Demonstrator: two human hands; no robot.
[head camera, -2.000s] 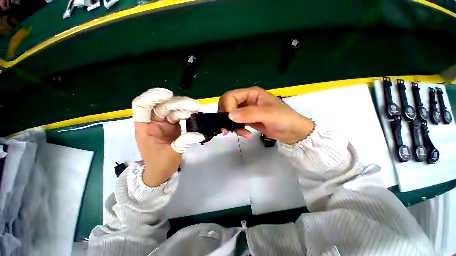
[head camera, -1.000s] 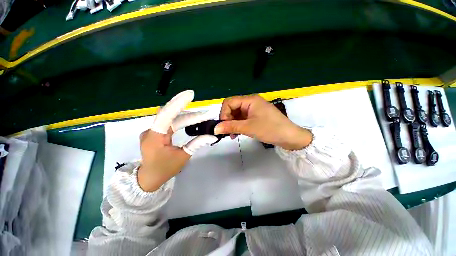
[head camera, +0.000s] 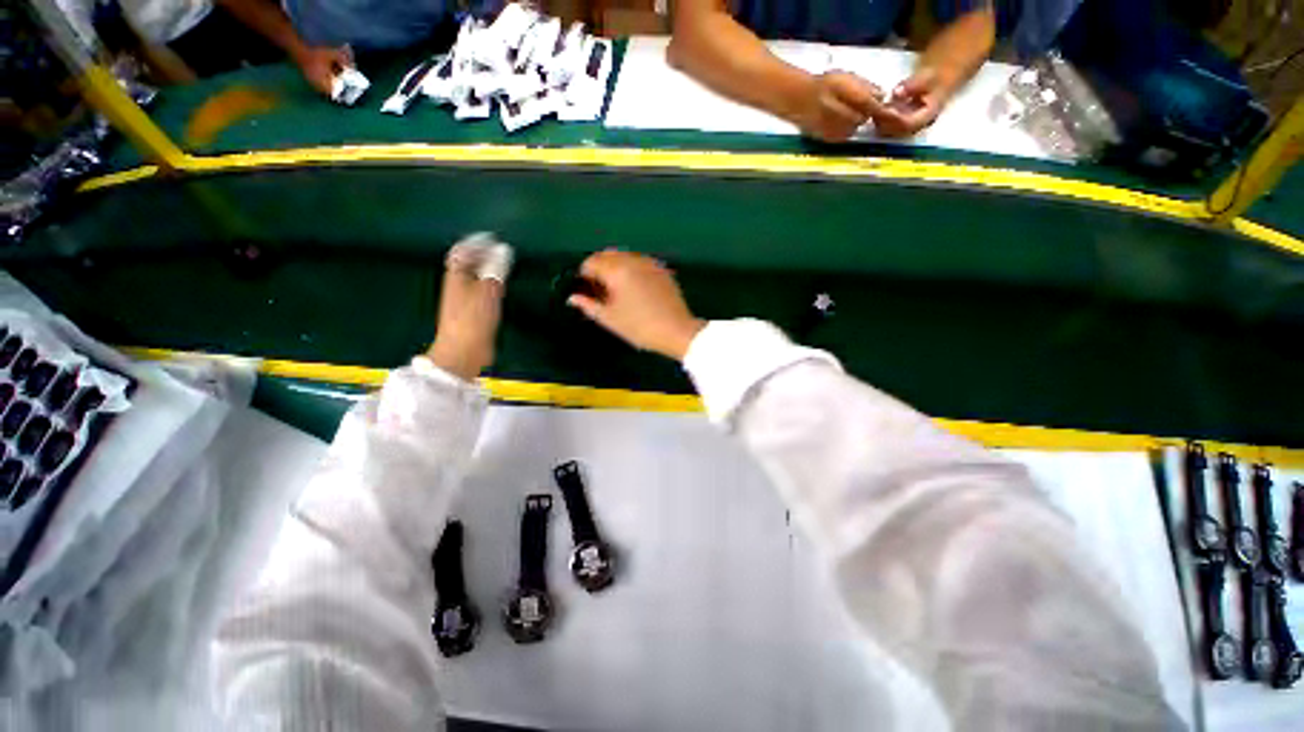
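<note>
My right hand (head camera: 639, 303) is over the green belt, its fingertips closed on a small dark piece (head camera: 579, 286) that looks like a black watch; it is hard to make out against the dark belt. My left hand (head camera: 475, 298), with white finger cots, is also over the belt, left of my right hand. It is small and blurred, and I cannot tell whether it holds anything. Three black watches lie face up on the white sheet (head camera: 687, 572) below: one at left (head camera: 455, 618), one in the middle (head camera: 529, 594) and one at right (head camera: 586, 543).
A small glint (head camera: 822, 303) shows on the belt (head camera: 1001, 315). Black watches (head camera: 1241, 543) stand in rows at far right. A tray of dark round parts (head camera: 43, 415) and translucent film (head camera: 157, 501) are at left. Across the belt are another person's hands (head camera: 865, 107) and white packets (head camera: 529, 65).
The view has tilted up. Both hands have left the black watch work over the sheet, moved apart and reached forward over the belt. Three watches now show on the sheet.
</note>
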